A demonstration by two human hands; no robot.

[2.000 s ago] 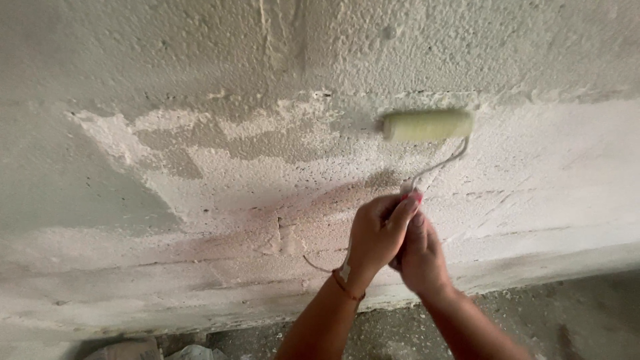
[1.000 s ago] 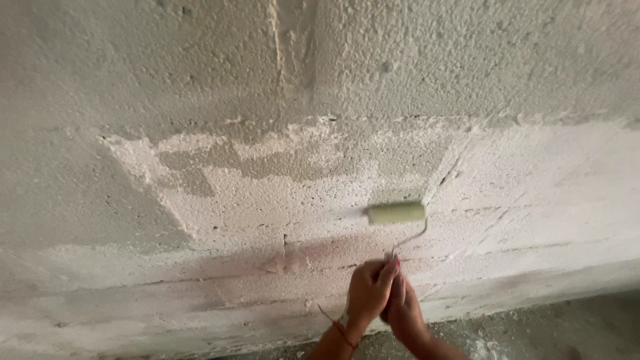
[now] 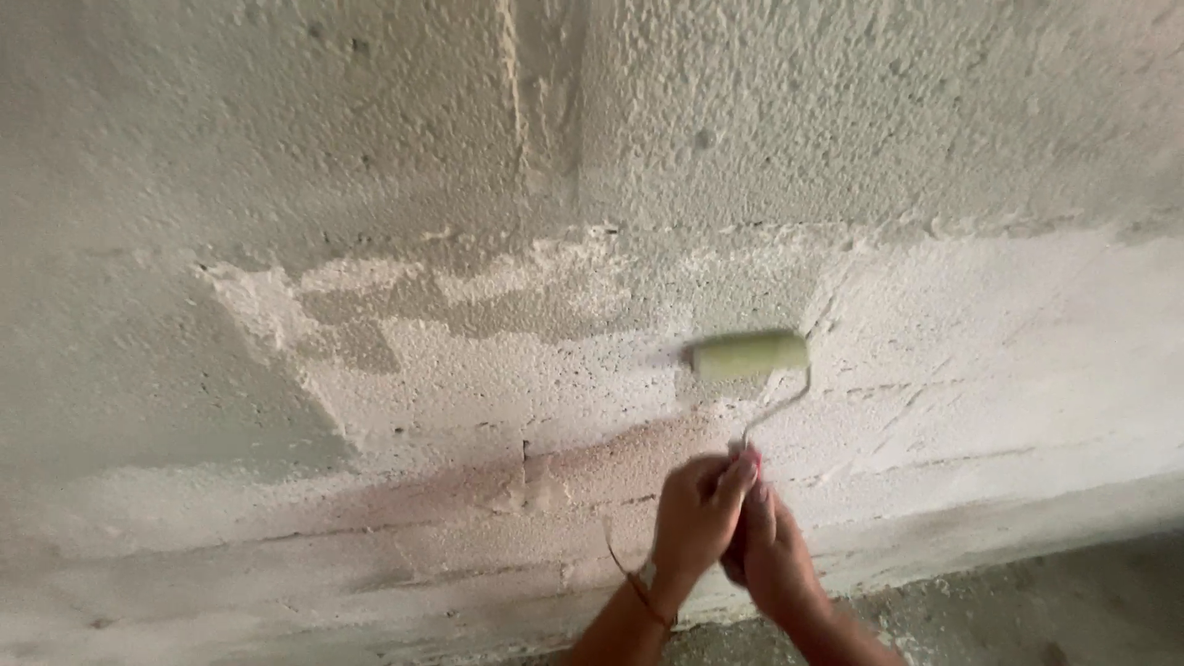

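Both hands are wrapped around the handle of a paint roller [image 3: 751, 355], whose pale green sleeve lies against or very near the rough wall [image 3: 555, 388], slightly blurred. A bent metal frame runs from the sleeve's right end down to the handle. My left hand [image 3: 698, 518], with a thin cord around its wrist, grips from the left with the thumb up. My right hand [image 3: 775, 546] closes on the handle from the right and lower down. Most of the handle is hidden by the fingers. White coating covers part of the wall around the roller, with grey-green patches above and left.
Textured grey-green wall [image 3: 370, 129] fills the upper view, with a vertical ridge [image 3: 546, 102] near the middle. Horizontal joint lines cross the whitish lower part. A grey, speckled floor [image 3: 1017, 601] runs along the wall's foot at the lower right.
The roller has moved down the wall and then back up, both hands staying on its handle. The view has shifted somewhat.
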